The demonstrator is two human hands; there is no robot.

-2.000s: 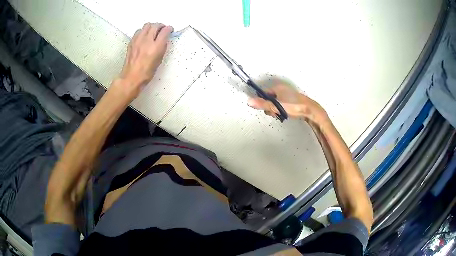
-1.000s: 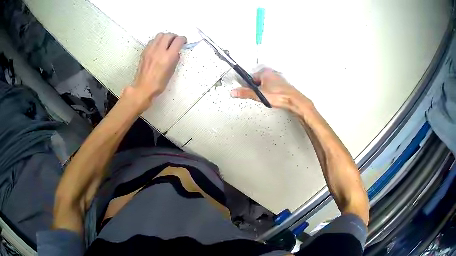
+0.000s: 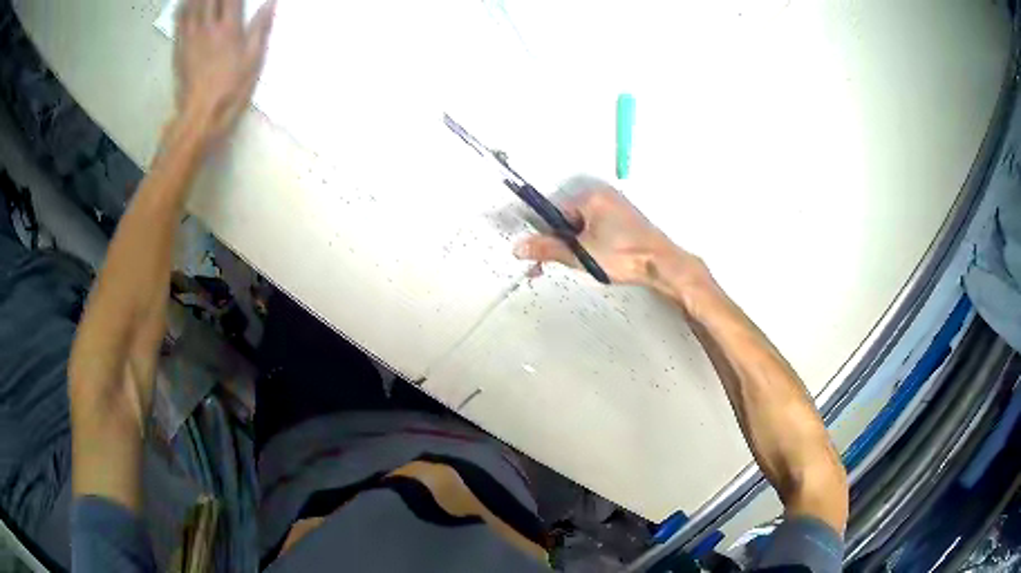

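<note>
Long shears (image 3: 545,209) with silver blades and black handles are in my right hand (image 3: 610,237), above the pale table; their tips point to the upper left. My left hand (image 3: 215,67) lies flat at the upper left, blurred, fingers reaching the top edge of the picture. Whitish material shows by its fingers, too bright to tell apart. A green-handled tool (image 3: 625,137), probably an awl, lies beyond my right hand; its metal point cannot be made out.
The speckled cutting table (image 3: 370,280) has a curved near edge and a join line. Small dark specks and a small white scrap (image 3: 530,367) lie on it. Grey fabric heaps (image 3: 45,336) are below at left. Metal rails and a blue tube (image 3: 912,381) run along the right.
My left hand has left the spot near the shear tips and moved to the upper left. The view has shifted, so the green tool appears lower. The shears remain in my right hand.
</note>
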